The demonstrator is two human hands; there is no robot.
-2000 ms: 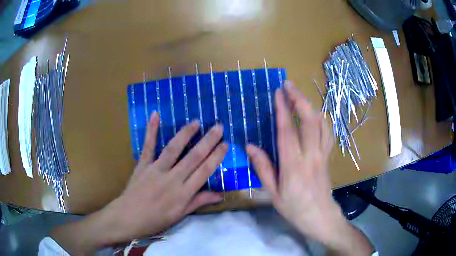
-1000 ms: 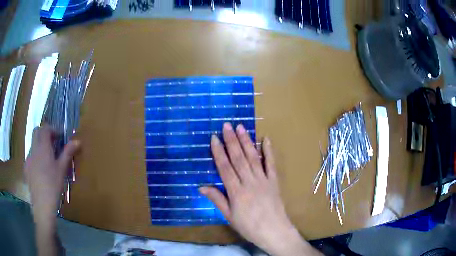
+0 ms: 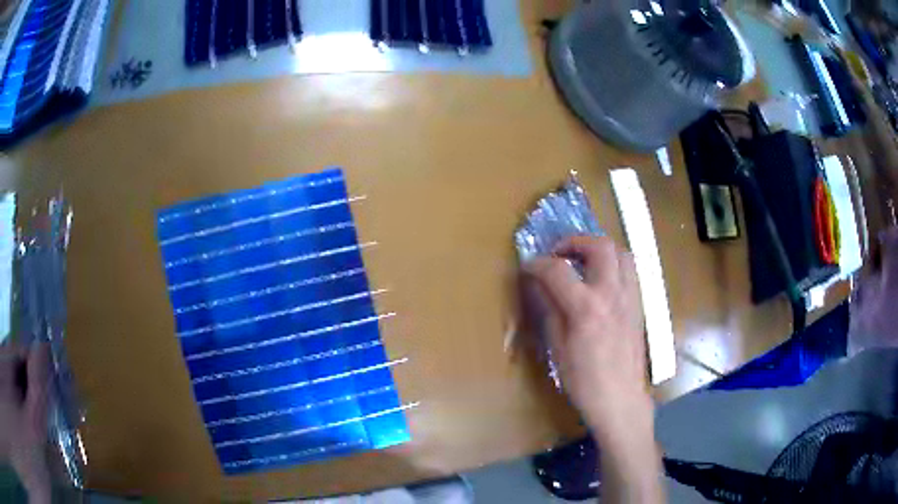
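The blue solar cell string [image 3: 281,315] lies flat on the brown tabletop, with thin silver ribbon tails sticking past its right edge. No hand touches it. My right hand [image 3: 591,305] is over the heap of short bus ribbon [image 3: 558,219] to its right, fingers curled down; whether it grips a strip is hidden. My left hand [image 3: 28,413] is at the far left edge, blurred and partly cut off, at the bundle of long bus ribbon [image 3: 44,285]. Its grip cannot be made out.
A grey drum [image 3: 640,74], white strip [image 3: 645,276], iron stand [image 3: 717,212] and black box [image 3: 783,217] are right. Waiting strings [image 3: 430,22] lie on a pale mat [image 3: 340,59]; a stack [image 3: 44,64] is upper left. Another person's hand [image 3: 874,295] shows far right.
The cell string was turned so its ribbon tails point right. My left hand went to the long ribbon; my right hand left the string for the short ribbon heap. The view has swung right.
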